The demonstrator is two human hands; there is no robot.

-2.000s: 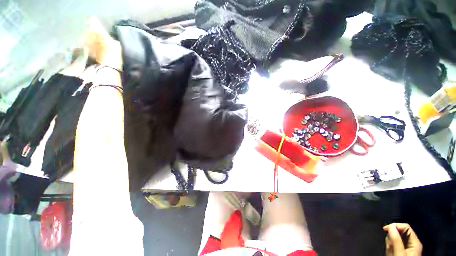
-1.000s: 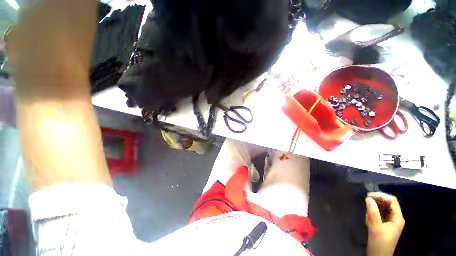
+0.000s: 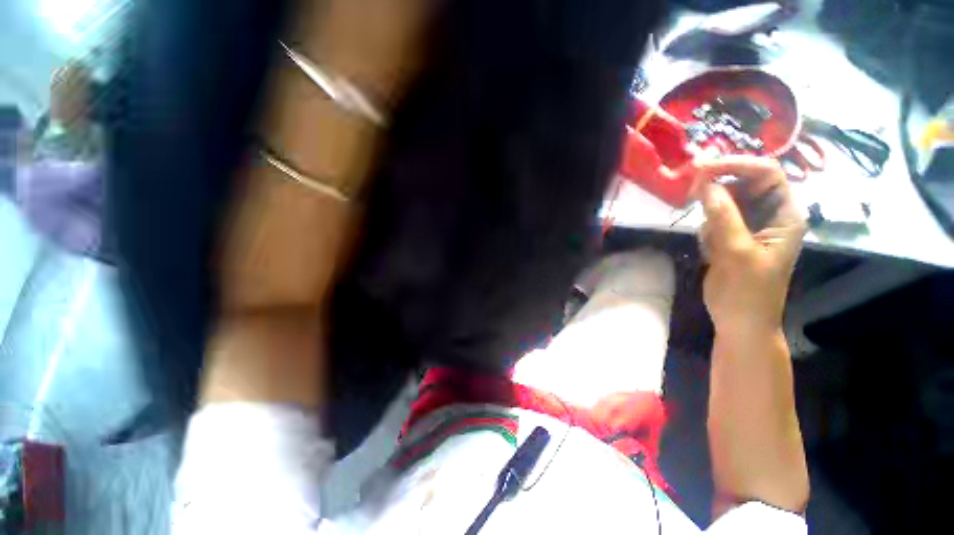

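A large dark garment (image 3: 471,199), blurred, fills the middle of the view and hangs over the table's front edge and my lap. My left forearm with thin bands reaches up across it; my left hand is past the top edge. My right hand (image 3: 748,214) is raised at the table's front edge, before the red box (image 3: 654,167) and the red bowl (image 3: 779,99) of small dark and silver buttons. Its fingers are curled with the thumb close to them. A faint thin line shows by them; whether they pinch something is unclear.
Dark-handled scissors (image 3: 863,146) and red handles (image 3: 805,157) lie right of the bowl. A small clear packet (image 3: 842,219) lies near the front edge of the white table (image 3: 900,230). Another person's purple sleeve (image 3: 68,204) shows at far left.
The dark garment has come from the table toward me and now covers the left and middle. My right hand has risen from below the table edge to beside the box. The view has shifted.
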